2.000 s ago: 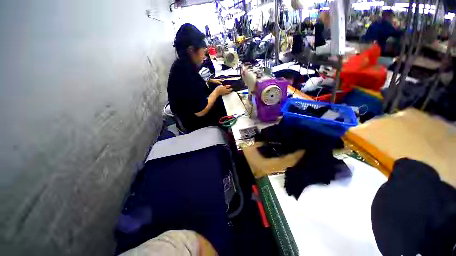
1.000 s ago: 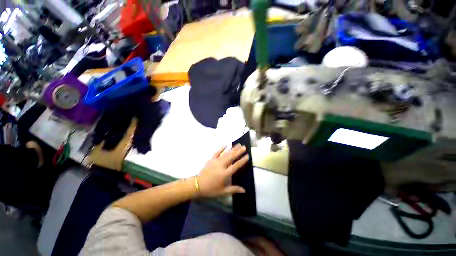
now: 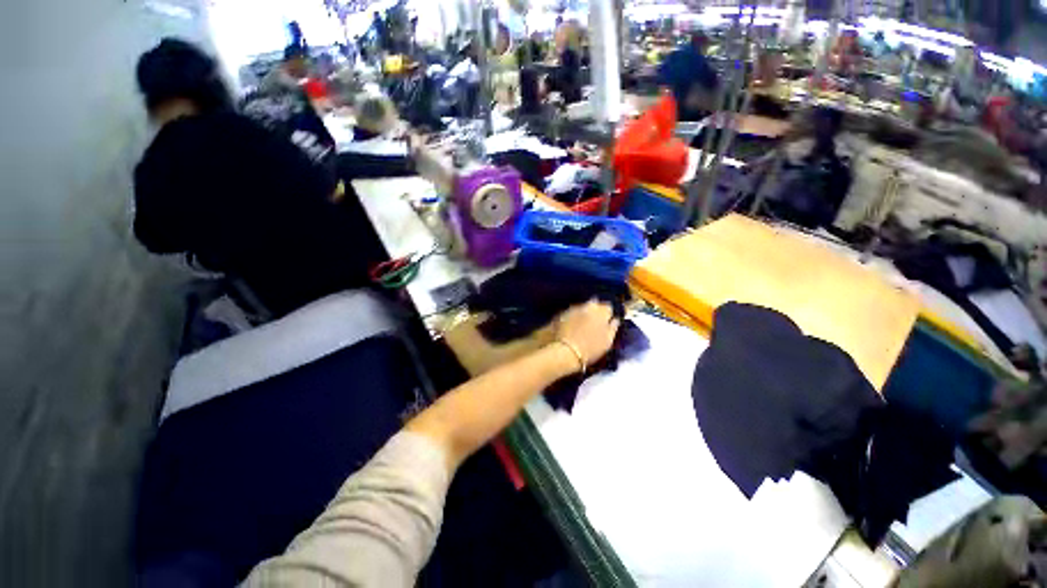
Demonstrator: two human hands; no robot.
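Note:
My left hand (image 3: 591, 331), with a thin bracelet at the wrist, is stretched out over the crumpled bundle of dark sewn pieces (image 3: 522, 293) at the far end of the white table (image 3: 677, 459). Its fingertips point into the dark fabric, and I cannot tell whether they grip it. Larger dark cut panels (image 3: 764, 379) with rounded edges and stepped notches lie nearer the machine side. My right hand is out of the picture.
A blue basket (image 3: 580, 244) stands behind the bundle, beside a purple-trimmed machine (image 3: 488, 213). Red-and-green scissors (image 3: 396, 271) lie at that station, where a person in dark clothes (image 3: 247, 190) sits. Brown cardboard (image 3: 781, 287) lies behind the panels. Part of my machine (image 3: 993, 551) shows lower right.
My left hand has left the dark strip by the needle area and reached to the far bundle. The view has swung left, so most of my machine is out of the picture.

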